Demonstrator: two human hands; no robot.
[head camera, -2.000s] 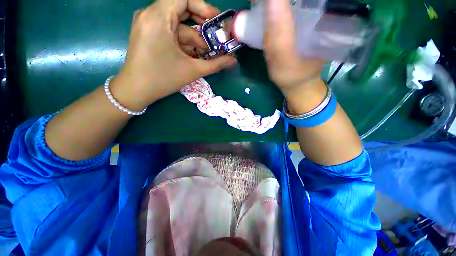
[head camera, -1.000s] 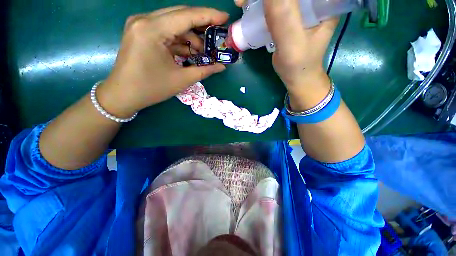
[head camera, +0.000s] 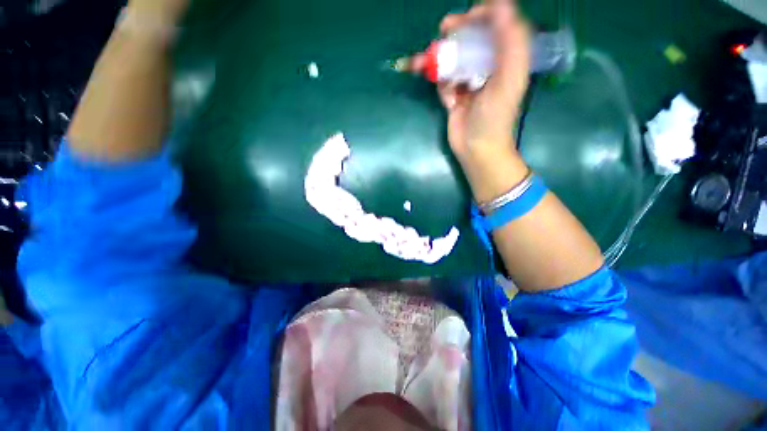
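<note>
My right hand (head camera: 488, 93) holds the glue dispensing syringe (head camera: 468, 57) above the green bench, its red hub and thin tip pointing left. The syringe and fingers are blurred. My left arm reaches up at the upper left; only a blurred part of my left hand (head camera: 154, 12) shows at the top edge, its fingers cut off. The device housing is not in view. A twisted white tissue strip (head camera: 357, 220) lies curved on the bench below the syringe.
A crumpled tissue (head camera: 672, 135) lies at the right, with a clear air hose (head camera: 632, 126) curving beside it. A round dial (head camera: 711, 193) is at the right edge. Small white scraps (head camera: 314, 70) lie on the green bench (head camera: 252, 227). Dark, unclear equipment is at far left.
My left hand has moved away from the syringe to the upper left, mostly out of the picture, and the housing is gone from view. The syringe no longer touches a housing.
</note>
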